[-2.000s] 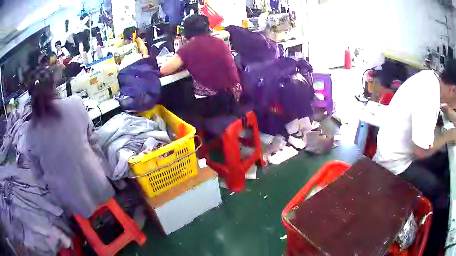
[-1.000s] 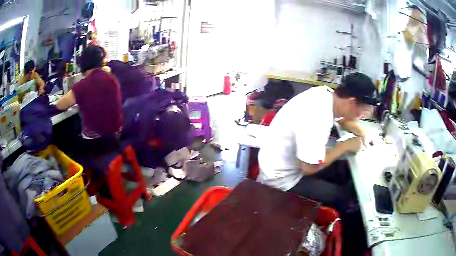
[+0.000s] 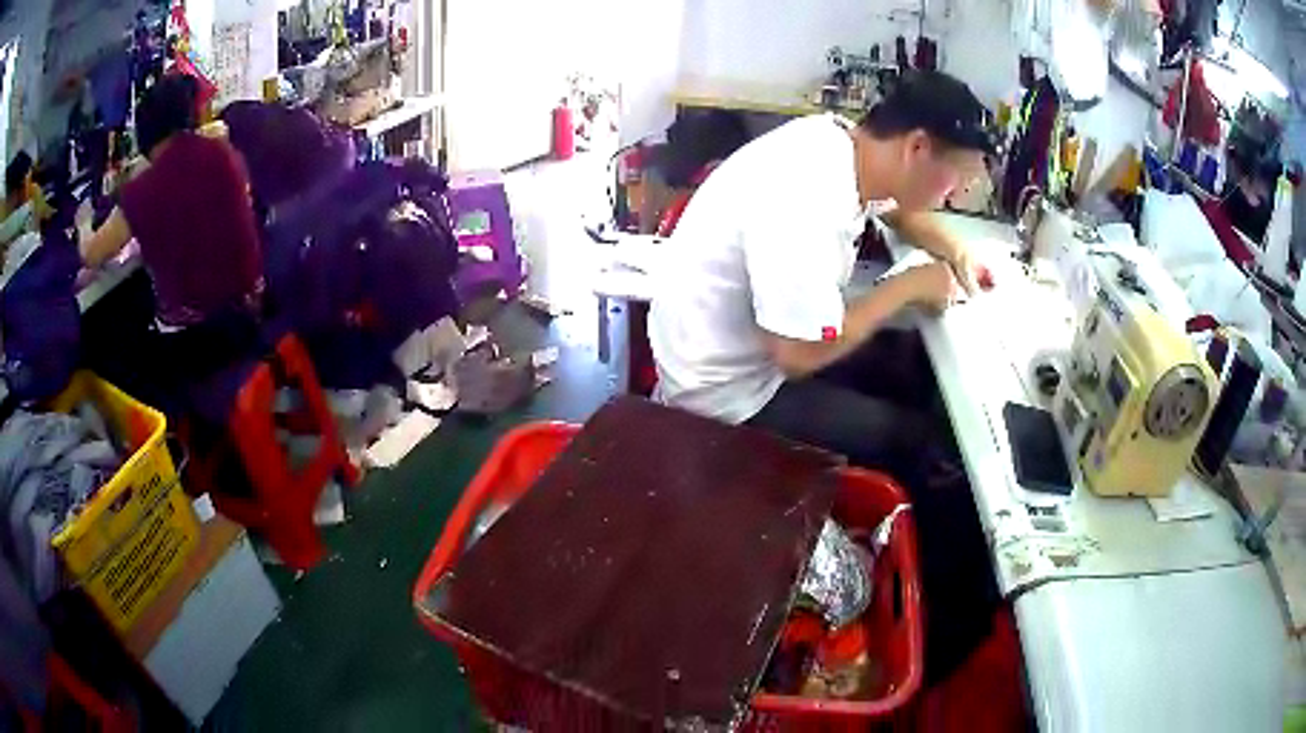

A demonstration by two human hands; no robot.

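Neither of my hands is in the picture. Nearest in front of me is a red plastic basket (image 3: 905, 630) with a scuffed dark red-brown board (image 3: 645, 551) lying across its top. Silver foil (image 3: 838, 576) and orange packets show in the basket at the board's right side. The rest of the basket's contents are hidden under the board.
A person in a white shirt (image 3: 759, 258) sits at a white sewing table (image 3: 974, 415) with a cream-yellow machine (image 3: 1132, 387) and a dark phone (image 3: 1038, 447). At left are a yellow crate (image 3: 136, 530) with grey garments, a red stool (image 3: 279, 458) and another seated person.
The view has swung to the right. The basket, the board and the person in white now stand further left, and more of the white table shows. My hands are absent throughout.
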